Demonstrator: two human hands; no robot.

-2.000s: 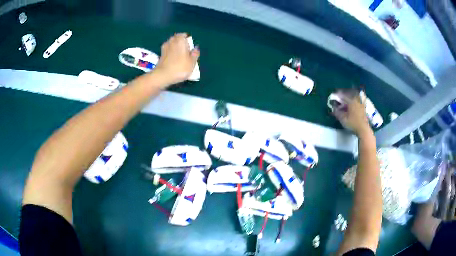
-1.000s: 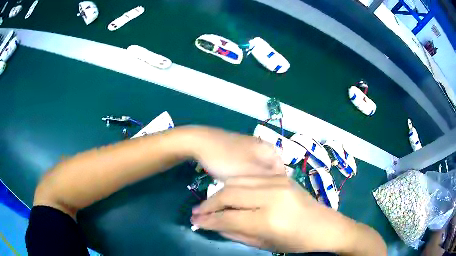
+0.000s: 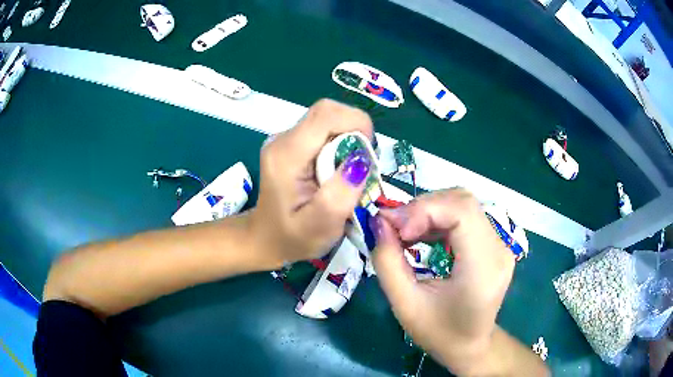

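My left hand (image 3: 299,191) holds a white car body shell (image 3: 327,163), open side up, with its thumb over the green circuit board (image 3: 345,149). A bright blue battery pack (image 3: 363,227) shows at the shell's near end, with a red wire beside it. My right hand (image 3: 454,276) pinches a tiny white wire connector (image 3: 372,209) between thumb and forefinger at the shell's edge. The fingertips partly hide it. Wired shells (image 3: 336,283) lie under and around my hands, partly covered.
A shell with a dangling dark lead (image 3: 221,193) lies left. The green belt (image 3: 295,37) carries several shells and a base plate (image 3: 219,32). Another base plate (image 3: 216,81) rests on the pale rail (image 3: 118,77). A clear bag of small white parts (image 3: 601,294) stands right.
My hands have gone from a blurred overlap above the pile to a raised position, with a shell held between them. The shells and base plate on the belt have shifted right.
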